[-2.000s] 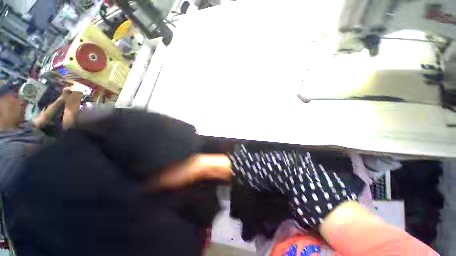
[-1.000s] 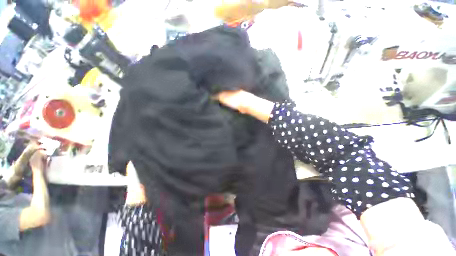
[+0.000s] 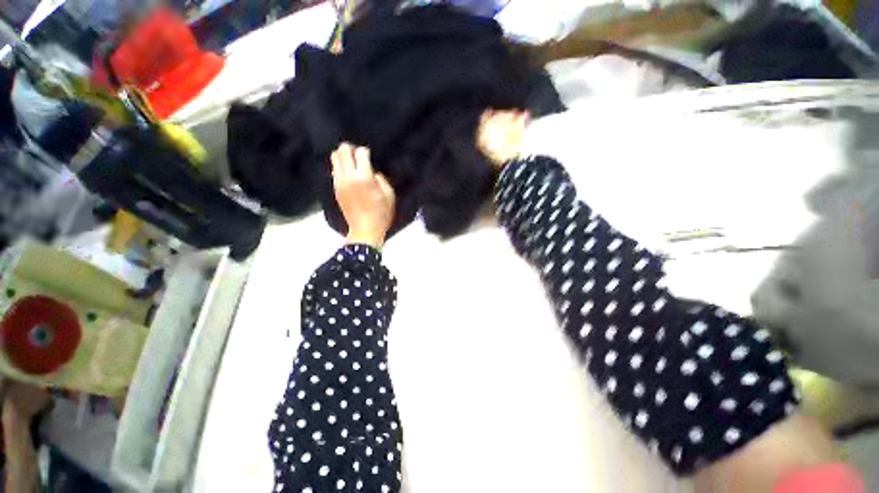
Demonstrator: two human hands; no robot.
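Observation:
A bunched black garment (image 3: 414, 87) lies at the far side of the white table, at the top middle of the view. My left hand (image 3: 362, 193) is on its near left part, with the fingers on the cloth and the fingertips pressed into the folds. My right hand (image 3: 503, 135) is at its right side, blurred, with the fingers partly hidden by the cloth. Both forearms wear black sleeves with white dots.
The white table (image 3: 463, 356) lies under my arms. A grey-white sewing machine part (image 3: 829, 279) is at the right. A cream machine with a red disc (image 3: 40, 334) is at the left, above another person's arm (image 3: 19, 433). A red object (image 3: 164, 63) is at the upper left.
The black garment has moved from the near edge and my lap to the far side of the table. Both arms now reach forward, and the view has shifted.

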